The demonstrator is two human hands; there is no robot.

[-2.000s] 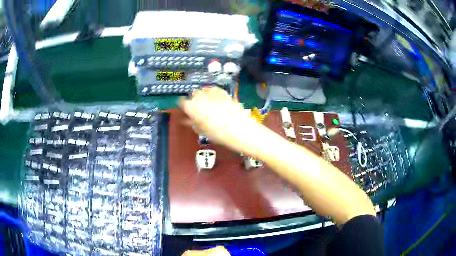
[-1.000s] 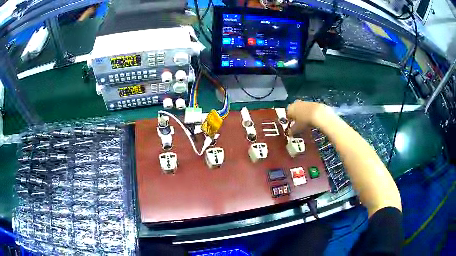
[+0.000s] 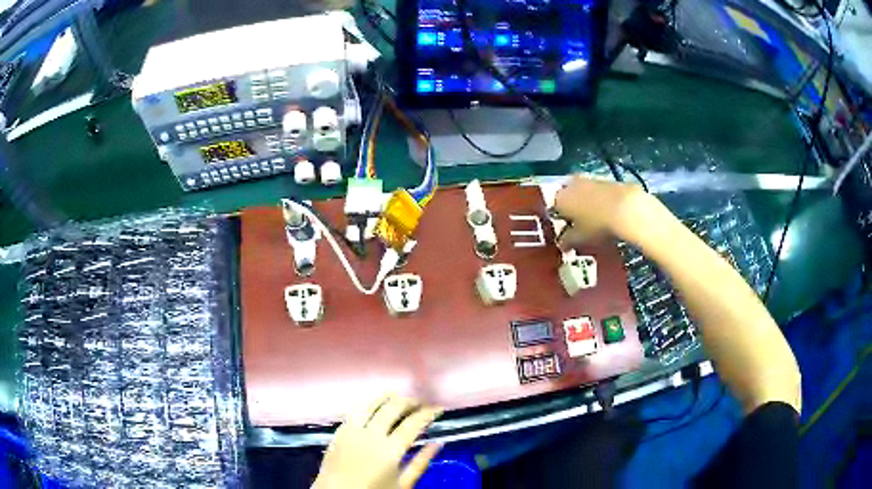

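The reddish-brown fixture box [image 3: 382,353] lies in front of me. My right hand [image 3: 593,212] is at its back right corner, over the rightmost round test socket bracket; its fingers hide what they touch. My left hand [image 3: 382,441] is at the box's front edge, fingers spread, holding nothing visible. A white test cable [image 3: 346,265] loops from the left round test socket [image 3: 299,236] to the yellow-taped adapter board [image 3: 400,218]. Another round socket [image 3: 481,229] stands right of centre. White universal AC sockets [image 3: 497,284] stand in the front row.
A blister tray of units [image 3: 124,353] lies left of the box, another tray [image 3: 669,296] at the right. Two stacked electronic loads [image 3: 244,100] stand back left, the tester monitor [image 3: 497,53] behind. Panel meters [image 3: 537,368], a red-and-white rocker switch [image 3: 578,334] and a green button [image 3: 612,329] are front right.
My right hand went from the box's left back to its right back corner, and has stayed there over the last second. My left hand has come up to the front edge.
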